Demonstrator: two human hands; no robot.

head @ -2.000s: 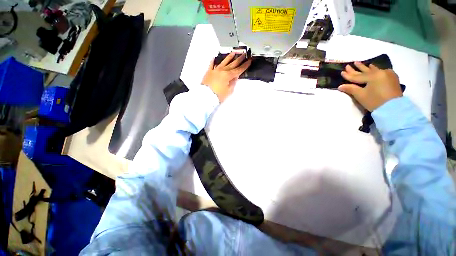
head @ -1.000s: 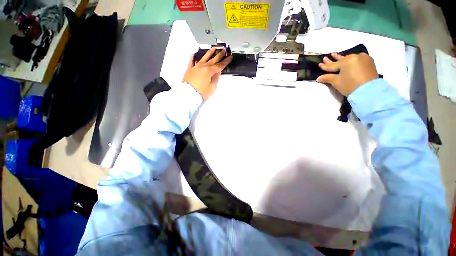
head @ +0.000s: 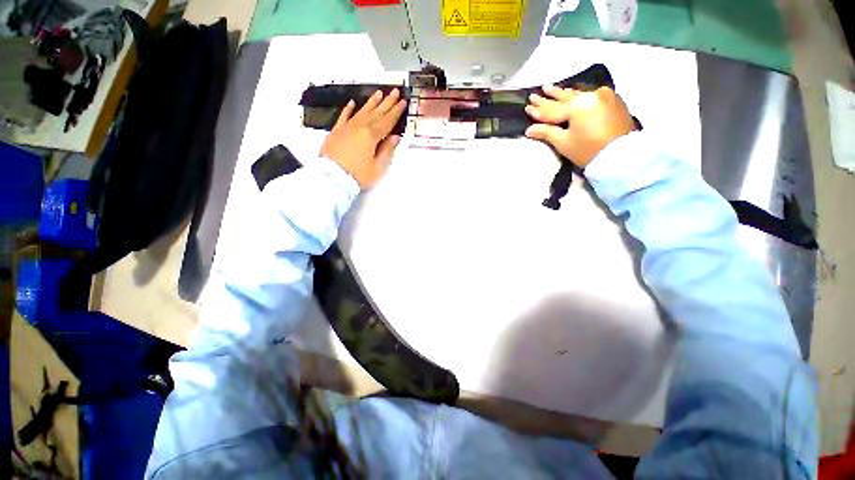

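A dark camouflage shoulder strap [head: 506, 111] lies across under the sewing machine head [head: 469, 47], at the clamp and needle area [head: 441, 105]. My left hand [head: 364, 139] lies flat with fingers spread on the strap's left part. My right hand [head: 583, 122] presses on its right part, fingers bent; whether it grips the strap is unclear. A small black buckle [head: 555, 195] hangs below my right hand on the white sheet [head: 525, 253]. A second curved camouflage strap [head: 370, 328] lies partly under my left forearm and reaches the near table edge.
A long black pile [head: 164, 141] hangs at the left table edge. Grey plate surface [head: 755, 159] shows on the right, with a black strap piece [head: 773, 223] on it. Blue bins [head: 66, 211] stand at the left, below table level.
The white sheet and the strap under the head have shifted left relative to the machine, with both hands. More grey plate shows on the right. Reddish marks now show at the clamp.
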